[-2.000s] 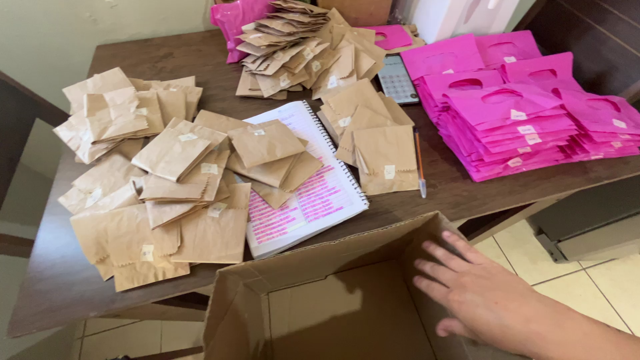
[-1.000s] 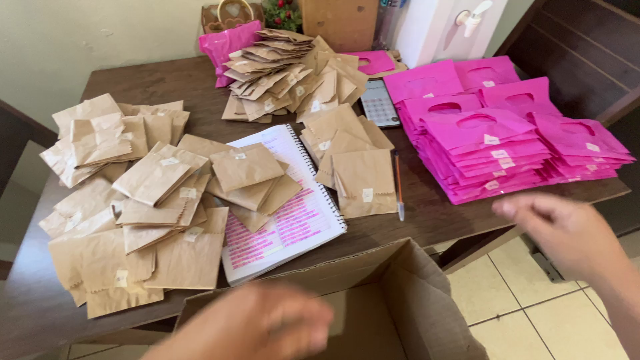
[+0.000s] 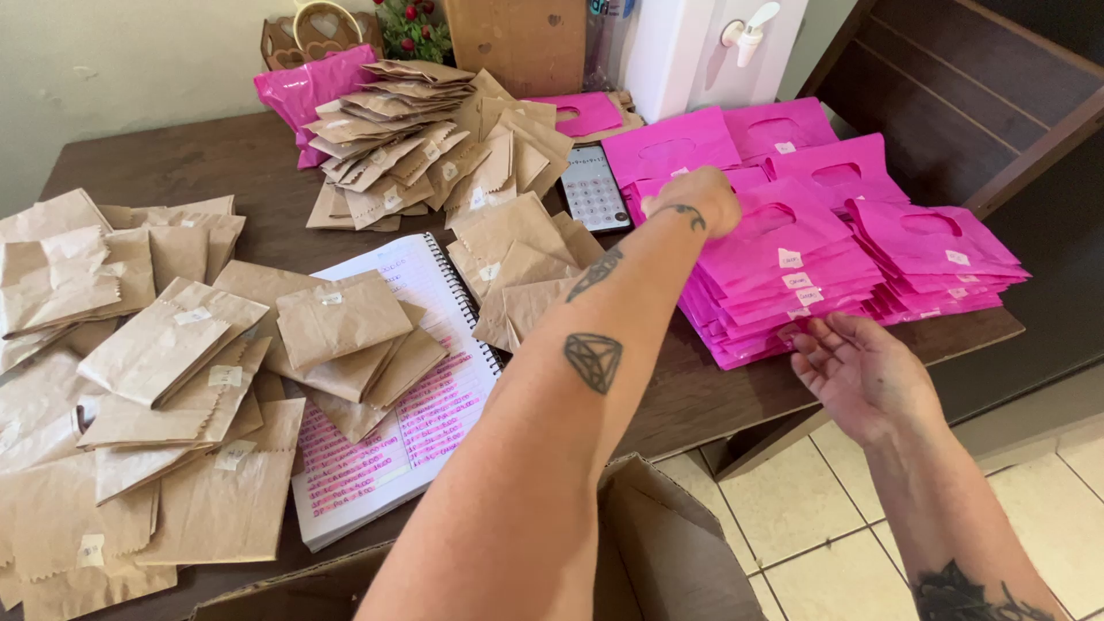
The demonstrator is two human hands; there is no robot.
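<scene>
Pink plastic bags with cut-out handles (image 3: 802, 216) lie in several labelled stacks on the right of the dark wooden table. My left hand (image 3: 700, 200) reaches across to the far side of the front stack; its fingertips are hidden, so its grip cannot be told. My right hand (image 3: 862, 366), palm partly up, has its fingertips at the near edge of that stack, fingers curled beside the small labels; whether it grips is unclear. Folded brown paper bags (image 3: 172, 379) with labels lie in piles on the left, and more (image 3: 397, 138) are heaped at the back.
An open cardboard box (image 3: 638, 535) stands below the table's front edge, under my left forearm. A spiral notebook (image 3: 388, 466) lies among paper bags. A phone showing a calculator (image 3: 593, 190) lies beside the pink stacks. Behind are a white water dispenser (image 3: 690, 52) and a pink plastic package (image 3: 315, 95).
My right hand has left the box's edge and come to the near side of the pink bags. My left hand has moved up and right from above the box to the same stack.
</scene>
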